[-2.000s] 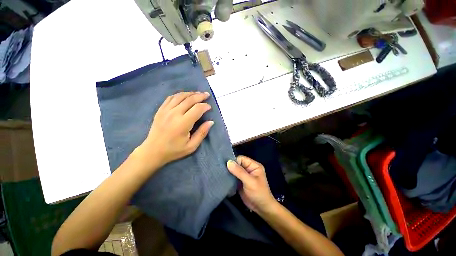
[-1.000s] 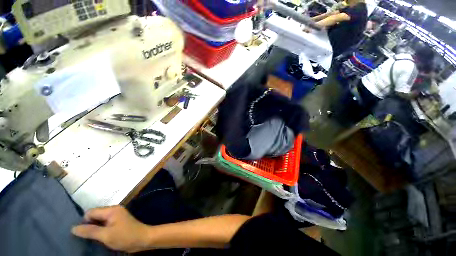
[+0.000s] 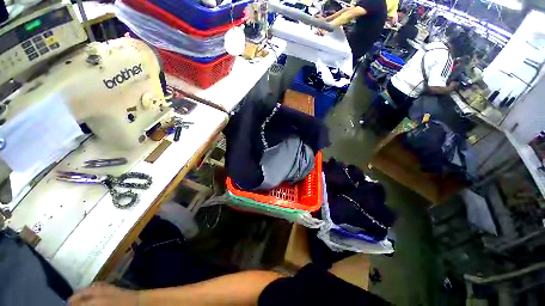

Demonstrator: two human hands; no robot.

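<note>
A grey-blue denim panel [image 3: 27,272] lies at the lower left on the white table, cut off by the frame edge. My right hand [image 3: 106,295] is at the bottom left, partly cut off by the bottom edge, with its fingers at the panel's right edge. My left hand is not in view. Fabric shears [image 3: 107,181] with patterned handles lie on the table, beside a small slim dark tool [image 3: 106,162]. The cream "brother" sewing machine [image 3: 122,95] stands behind them. Its needle area is out of view.
A red-orange basket [image 3: 314,194] over a green one, right of the table's wooden edge [image 3: 134,230], holds dark and grey panels. More dark panels [image 3: 358,206] lie beside it. Stacked baskets [image 3: 200,67] stand behind the machine. People work farther back.
The view has swung right and up from the needle area. The machine, shears and panel now sit farther left in view. My left hand has left the picture; my right hand stays by the panel's edge.
</note>
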